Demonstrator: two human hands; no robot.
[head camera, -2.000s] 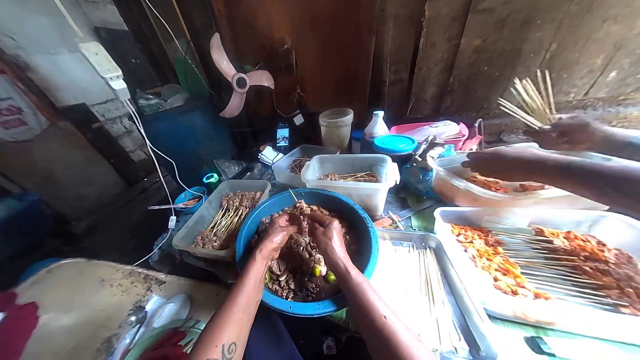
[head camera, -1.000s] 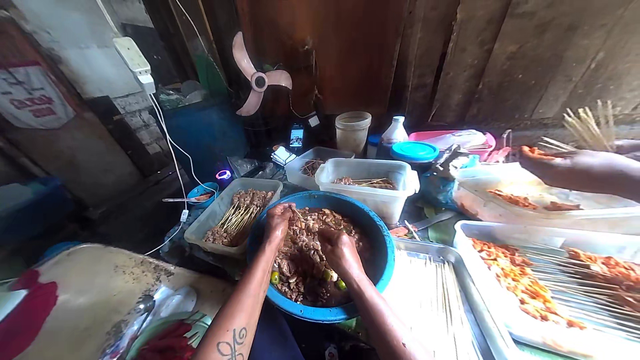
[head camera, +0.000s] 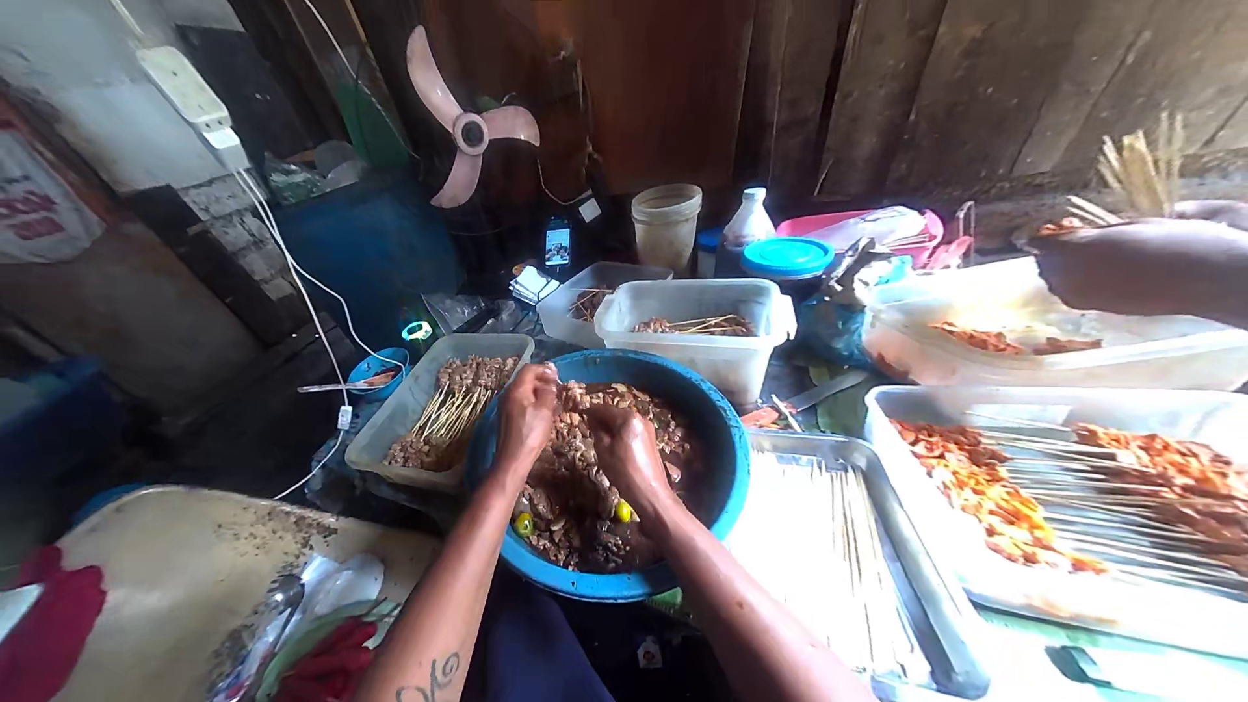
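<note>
A round blue plastic basin (head camera: 736, 458) holds dark marinated meat pieces (head camera: 575, 468) in brown liquid, with small yellow-green citrus fruits (head camera: 624, 511) among them. Over its left side is my left hand (head camera: 529, 409), fingers bunched near the rim; a small piece seems to be pinched at its fingertips. My right hand (head camera: 627, 448) is curled above the meat in the middle of the basin, and what its fingers hold is hidden. Right of the basin, bamboo skewers (head camera: 858, 546) lie in a metal tray (head camera: 936, 585). Skewered meat (head camera: 453, 405) fills a plastic container (head camera: 366, 453) on the left.
Behind the basin stand a white plastic tub (head camera: 697, 346), a blue-lidded container (head camera: 788, 256) and a pink fan (head camera: 471, 134). A knife (head camera: 829, 390) lies behind the tray. At right, another person's hand (head camera: 1121, 258) holds skewers above a container (head camera: 1072, 370); a second container (head camera: 1092, 609) holds orange skewered meat.
My hands have separated from their close position two seconds ago, the left one now at the basin's left side. The other person's hand with the skewers has moved over the far right container.
</note>
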